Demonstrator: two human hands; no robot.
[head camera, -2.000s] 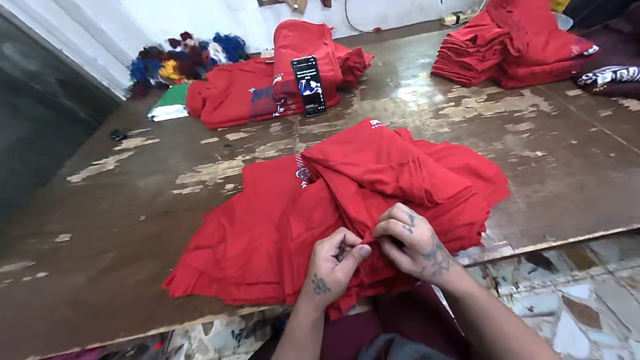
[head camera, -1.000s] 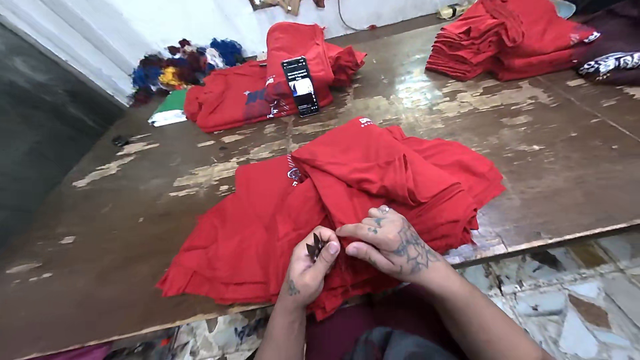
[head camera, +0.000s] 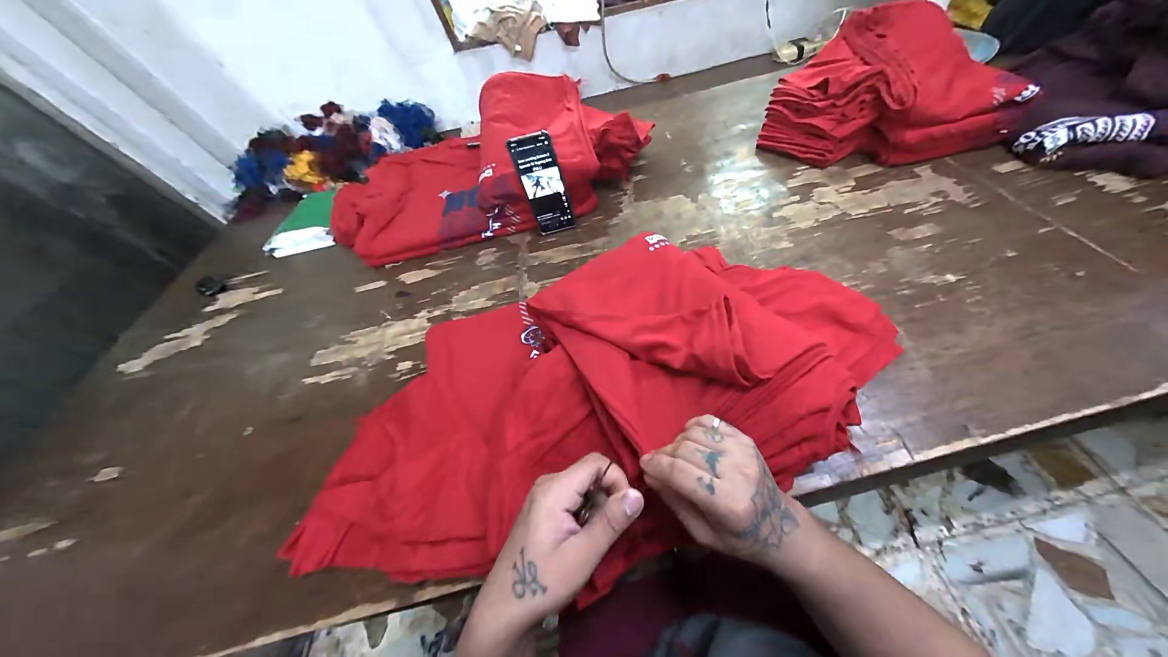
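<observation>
A pile of red fabric garment pieces (head camera: 474, 429) lies at the front of the table, with small white prints on some pieces. My left hand (head camera: 570, 525), at the pile's front edge, is curled around a small dark object (head camera: 591, 504), mostly hidden by the fingers; its kind is unclear. Just to the right, my tattooed right hand (head camera: 716, 484) wears a ring and has its fingertips pinched at the red cloth. The fingertips of both hands are close together, and the cloth between them is partly hidden.
Behind the pile, a smartphone (head camera: 542, 182) leans on folded red garments (head camera: 401, 201). Colourful yarn or thread scraps (head camera: 319, 151) and green and white cloth (head camera: 306, 222) lie back left. A red stack (head camera: 858, 100) and dark maroon garments (head camera: 1095, 82) occupy the back right of the worn wooden table (head camera: 985, 301).
One second ago the dark pointed object showed more plainly in my left hand; now the fingers cover most of it. My hands remain at the pile's front edge.
</observation>
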